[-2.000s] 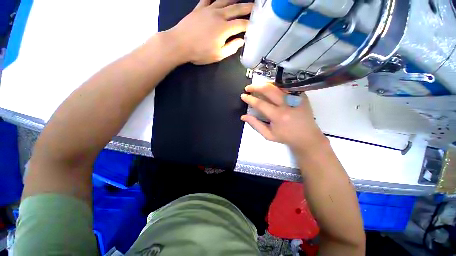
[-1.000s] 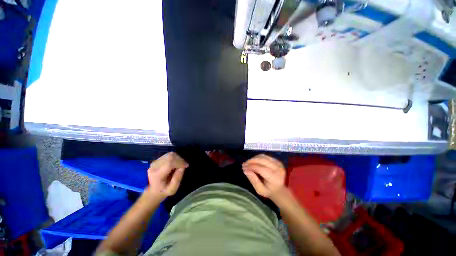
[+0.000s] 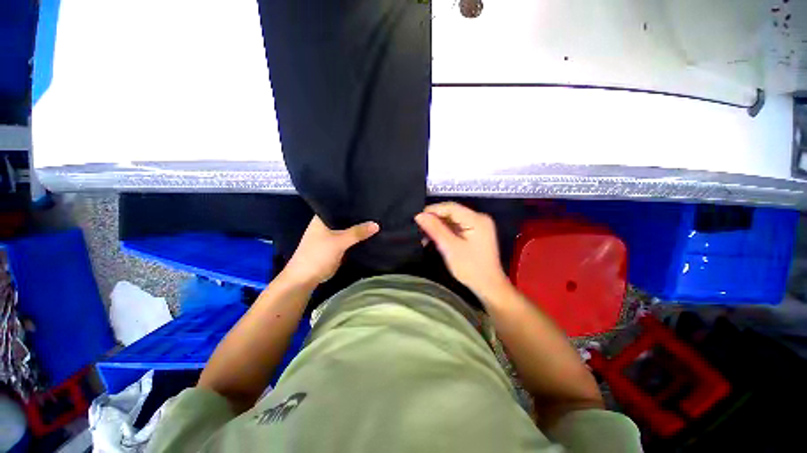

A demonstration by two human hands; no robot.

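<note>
A long black fabric panel (image 3: pixel 354 106) lies on the white machine table (image 3: pixel 159 97) and hangs over its front edge toward my lap. My left hand (image 3: pixel 332 246) grips the panel below the table edge, with the thumb on top and the other fingers hidden under the cloth. My right hand (image 3: pixel 460 237) pinches the panel's right edge between thumb and fingertips, slightly blurred. The cloth has soft folds above my hands. The needle area is out of the picture.
A red stool (image 3: pixel 571 276) stands under the table to the right of my lap. Blue bins stand below the table at the right (image 3: pixel 730 252) and left (image 3: pixel 199 332). A red crate (image 3: pixel 668 376) is on the floor at the lower right.
My hands have gone from the panel by the machine head down to its hanging end and now hold it. The view has tilted down, and the machine head has left the picture.
</note>
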